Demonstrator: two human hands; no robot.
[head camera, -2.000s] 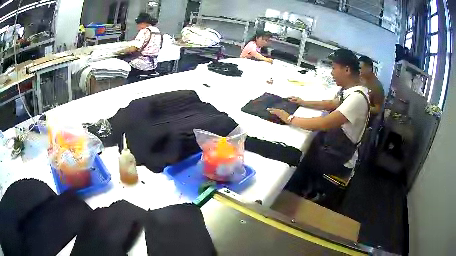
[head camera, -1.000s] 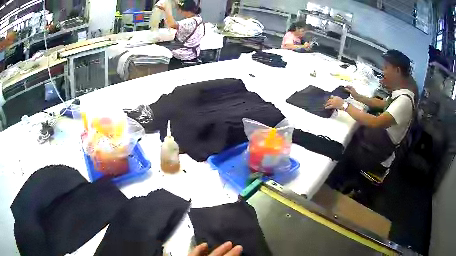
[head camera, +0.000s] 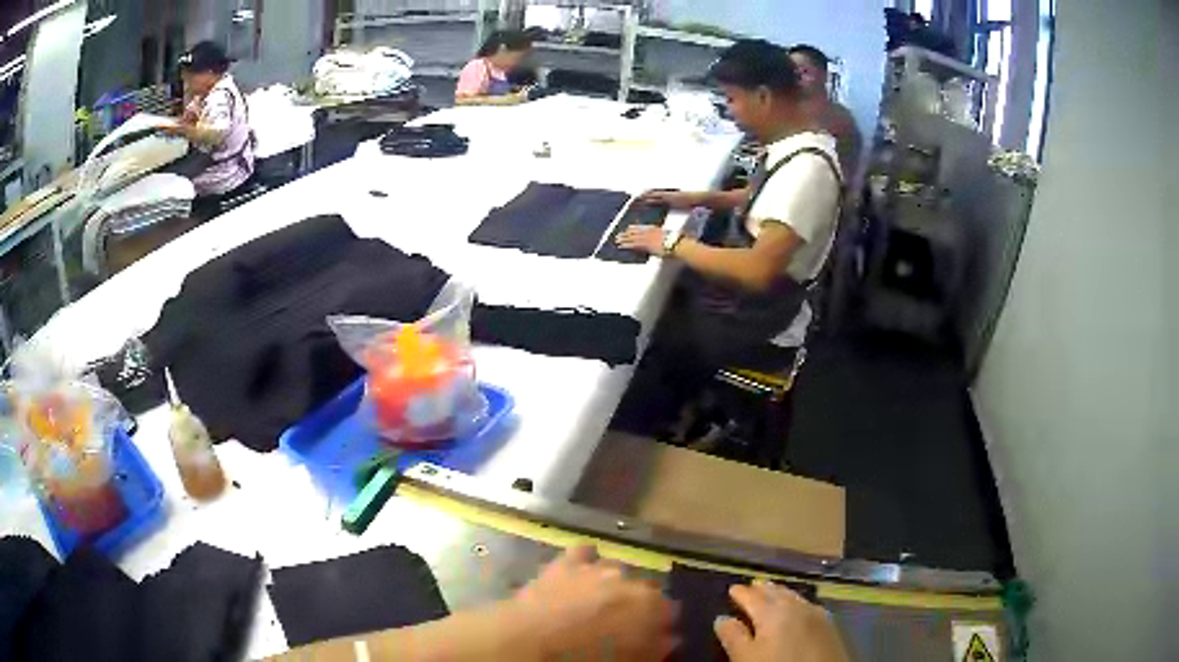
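Note:
A small black fabric piece (head camera: 698, 608) lies on the silver-grey metal bed (head camera: 498, 569), its far edge at the yellow strip (head camera: 511, 520) along the bar. My left hand (head camera: 597, 605) is blurred at the piece's left side; whether it grips the piece cannot be told. My right hand (head camera: 782, 623) is cut off by the lower edge, its spread fingertips resting on the piece's right part. A metal bar (head camera: 621, 524) crosses the bed, with a green bracket (head camera: 372, 497) at its left end.
Black cut pieces (head camera: 356, 595) lie left. Two blue trays (head camera: 323, 433) bear bagged red-orange pots (head camera: 420, 388); a squeeze bottle (head camera: 194, 455) stands between them. A large black fabric pile (head camera: 278, 323) lies beyond. A brown board (head camera: 724, 498) is past the bar. A person (head camera: 776, 220) sits at the table.
The view has turned right. My left hand has moved from the black pieces onto the metal bed, and my right hand has come into view. A black piece now lies at the bar.

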